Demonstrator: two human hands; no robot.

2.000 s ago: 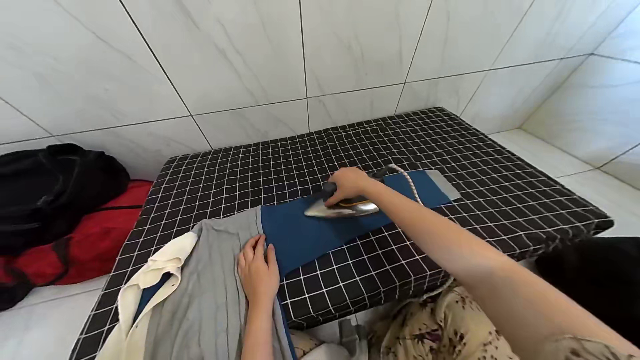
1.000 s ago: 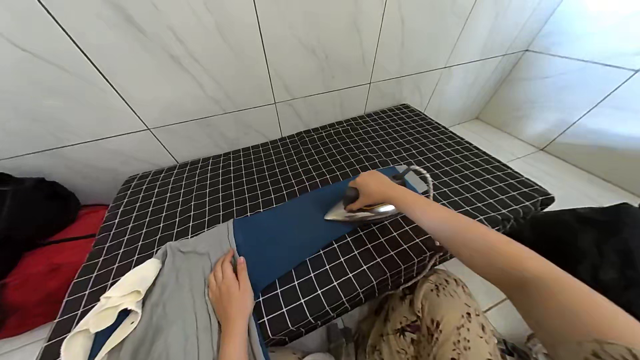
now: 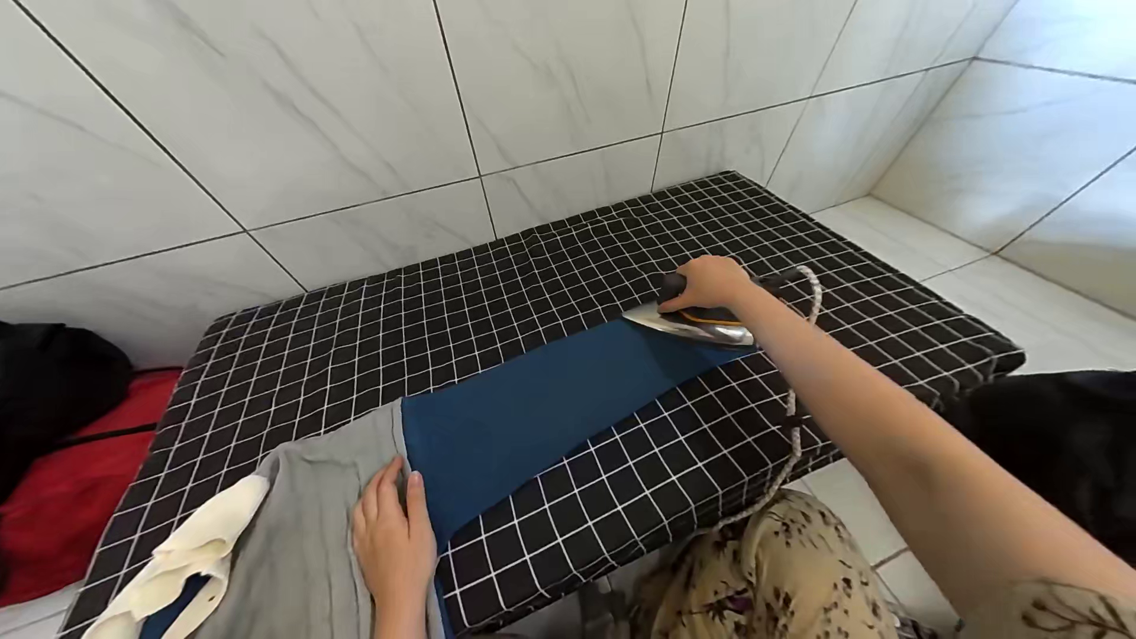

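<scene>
My right hand (image 3: 710, 284) grips the dark handle of a clothes iron (image 3: 697, 327), whose metal soleplate rests on the far right end of a blue sleeve (image 3: 532, 399). The sleeve lies flat across a black padded surface with a white grid (image 3: 568, 497). My left hand (image 3: 395, 532) lies flat, fingers spread, on the grey body of the garment (image 3: 311, 515), beside the blue seam. A cream collar or band (image 3: 191, 550) is bunched at the lower left. The sleeve's right end is partly hidden by the iron and my arm.
The iron's braided cord (image 3: 792, 426) loops behind my right forearm and over the surface's near edge. A tiled wall (image 3: 568, 89) runs along the far side. A red bag (image 3: 89, 497) and a black bag (image 3: 58, 382) are at left; dark fabric (image 3: 1056, 444) is at right.
The iron in my right hand has moved right along the blue sleeve to its far end. My left hand stays on the grey cloth near the seam. The view has shifted.
</scene>
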